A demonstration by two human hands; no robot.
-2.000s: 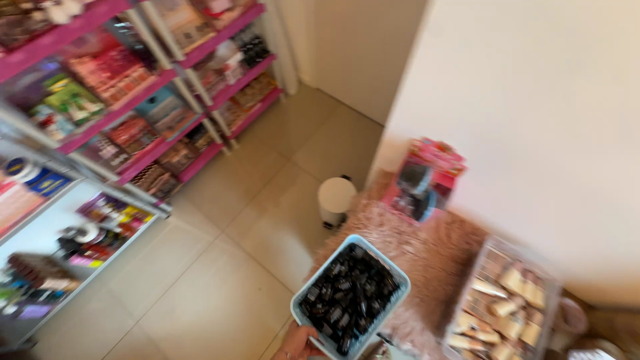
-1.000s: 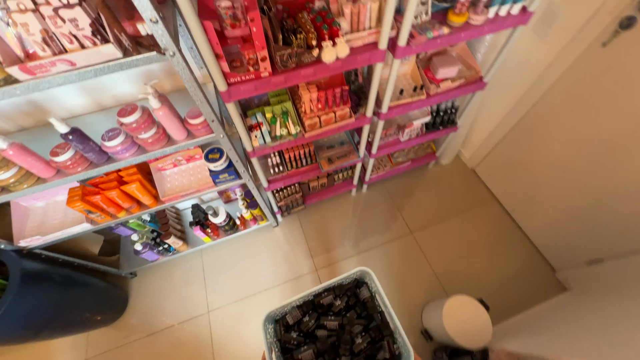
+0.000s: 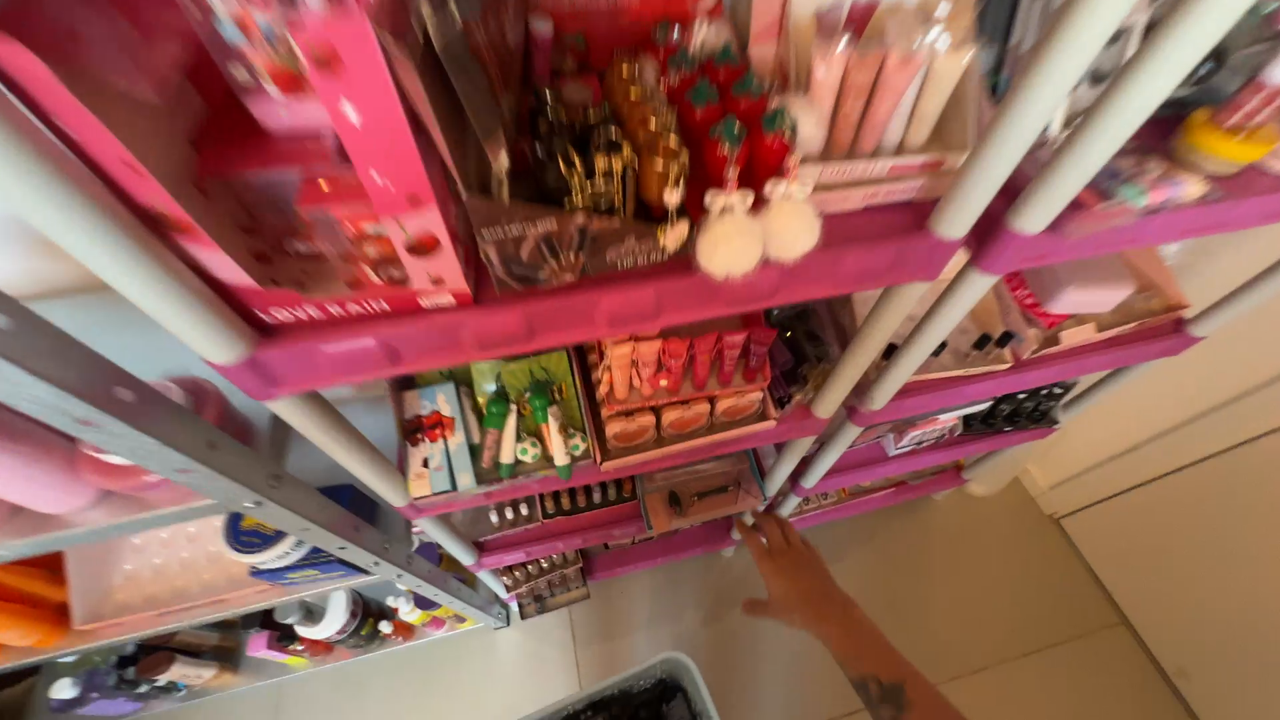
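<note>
My right hand (image 3: pixel 785 575) reaches forward from the lower right, its fingertips at the white post and lower pink shelf edge of the rack; whether it touches them I cannot tell. It holds nothing that I can see. Just above its fingers, on a low shelf, is a display box (image 3: pixel 700 492) with a dark item inside. The light plastic bin (image 3: pixel 690 675) of small black items is at the bottom edge, mostly cut off. My left hand is out of view.
Pink shelves (image 3: pixel 600 325) carry boxes of cosmetics and red keyring-like charms with white pompoms (image 3: pixel 730 240). A grey metal rack (image 3: pixel 250 500) stands at the left. A door (image 3: pixel 1180 530) is at the right, beside the tiled floor (image 3: pixel 900 560).
The view has swung over and come closer to the pink shelves. My right hand now stretches toward the lower shelves. The bin has moved to the bottom edge of view.
</note>
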